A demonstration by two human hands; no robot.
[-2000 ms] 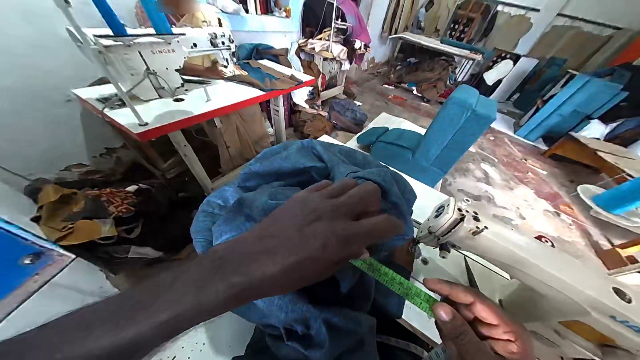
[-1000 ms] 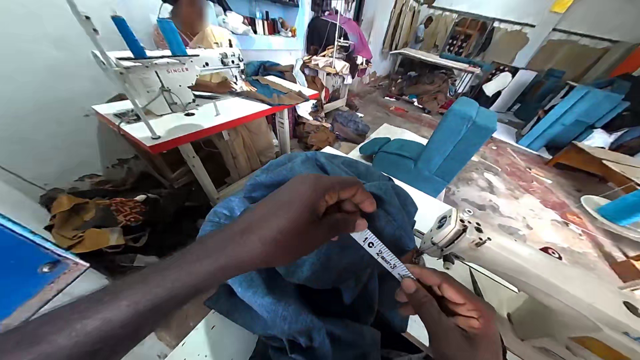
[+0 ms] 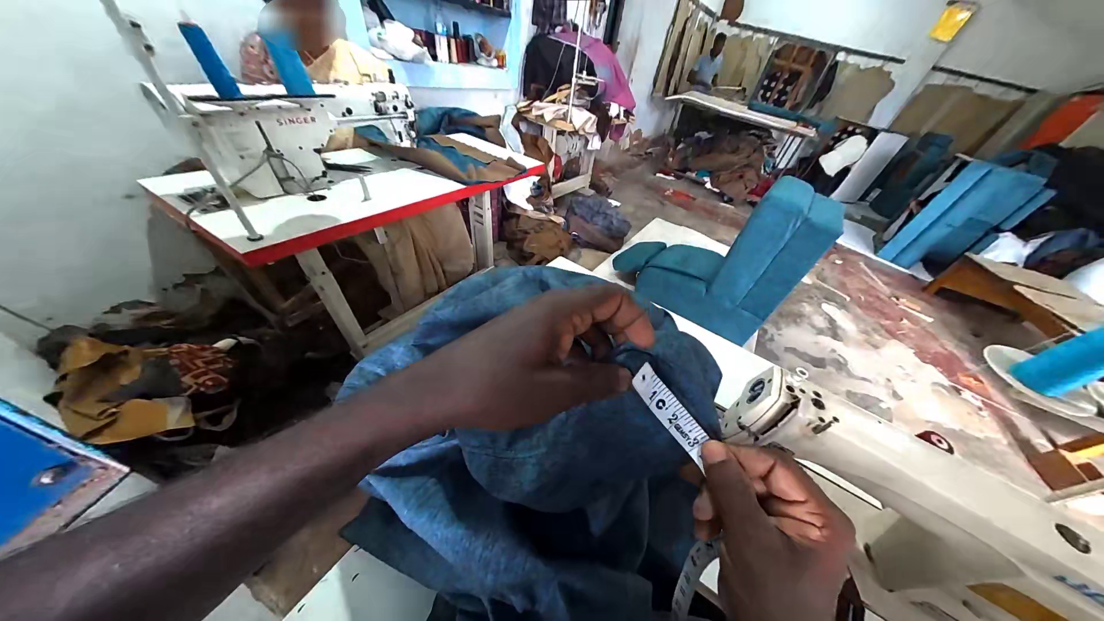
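Blue fabric [image 3: 552,448] lies bunched in front of me, partly under both arms. My left hand [image 3: 552,354] pinches a fold of it between thumb and fingers near the top. A white tape measure [image 3: 668,414] lies across the cloth with its metal-tipped end just right of my left thumb. Between thumb and fingers, my right hand [image 3: 768,517] grips the tape near its 3 mark, and the rest of the tape hangs below. The head of a sewing machine [image 3: 768,410] is just to the right of the cloth.
A Singer sewing machine [image 3: 267,138] stands on a red-edged table [image 3: 388,216] at left, with a person behind it. Folded teal pieces [image 3: 742,267] rest beyond the cloth. Fabric scraps [image 3: 129,388] are heaped on the floor at left. A blue thread cone [image 3: 1061,362] is at far right.
The tape's green side showed two seconds ago; its white numbered side faces up now. My left hand has shifted off the tape's end onto the fabric.
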